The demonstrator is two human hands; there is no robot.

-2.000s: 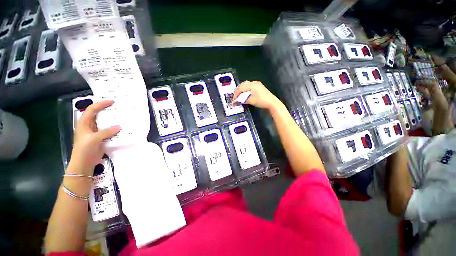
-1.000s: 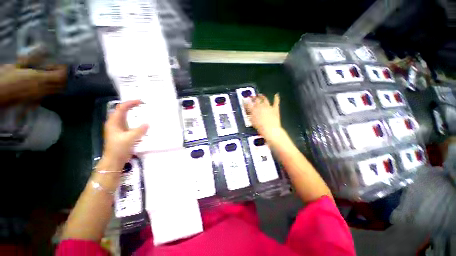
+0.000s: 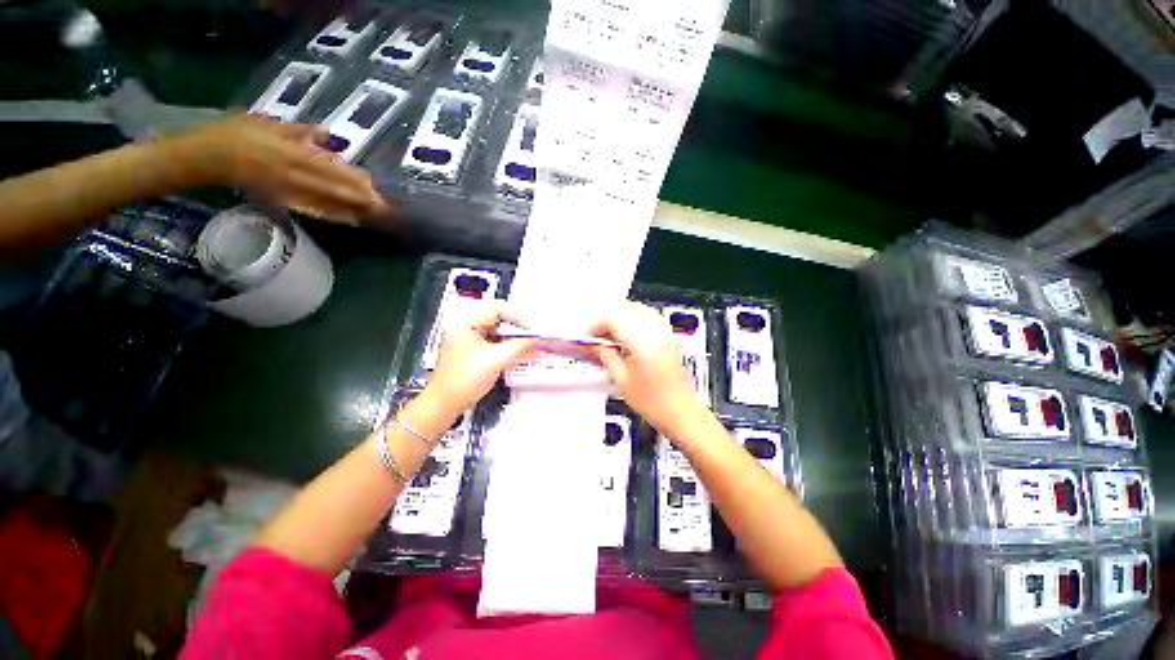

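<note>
A long white label strip (image 3: 599, 168) with rows of small black print runs from the top of the view down over the working tray to my lap. My left hand (image 3: 474, 355) and my right hand (image 3: 640, 365) pinch it from both sides, where it is folded or creased across. Any single label at my fingertips cannot be told. Under the strip lies a clear blister tray (image 3: 402, 374) with white devices (image 3: 751, 357) that have dark oval windows. The strip and my hands hide its middle pockets.
Stacked filled trays (image 3: 902, 426) stand at the right. Another filled tray (image 3: 496, 213) lies beyond. A label roll (image 3: 277, 277) stands at left, near dark empty trays (image 3: 110, 316). Another person's hand (image 3: 277, 165) reaches in from the left. A pale rail (image 3: 773, 239) crosses the bench.
The view has swung left. My right hand has left the device at the tray's top right and now grips the strip opposite my left hand. The other person's hand has moved over the far tray.
</note>
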